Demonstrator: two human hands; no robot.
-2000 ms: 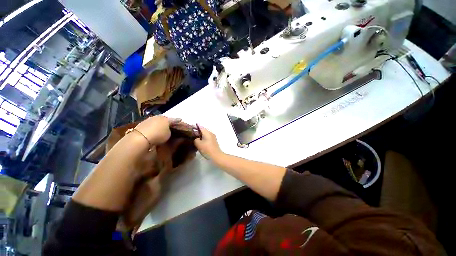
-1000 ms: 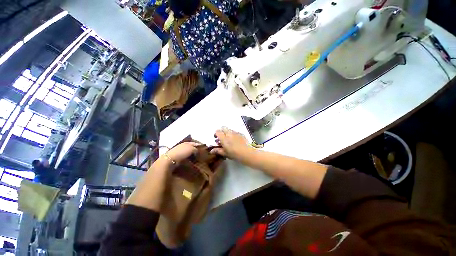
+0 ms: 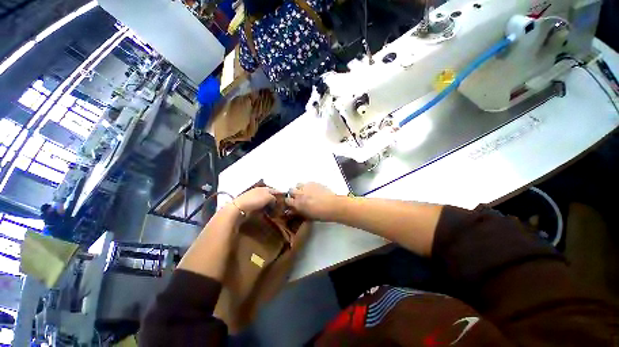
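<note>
A brown tote bag (image 3: pixel 254 274) lies over the left front edge of the white table and hangs down toward my lap, with a small yellow label on it. My left hand (image 3: pixel 258 200) grips its upper folded edge. My right hand (image 3: pixel 313 202) is beside it, with fingertips on the same folded part. Both hands are close together; the pinched fabric is partly hidden by the fingers. The sewing machine's needle area (image 3: pixel 366 146) is to the right of the hands, apart from the bag.
The sewing machine head (image 3: pixel 421 74) with a blue tube (image 3: pixel 455 81) stands at the upper right. Brown pieces (image 3: pixel 243 118) are stacked beyond the table (image 3: pixel 400 215). A person in a flowered garment (image 3: pixel 292 44) is behind. A white-rimmed bin (image 3: pixel 558 220) is below the table's right front.
Since two seconds ago the bag has been turned, showing its labelled side. In the last second the right hand has drawn in closer to the left. The camera view has shifted slightly.
</note>
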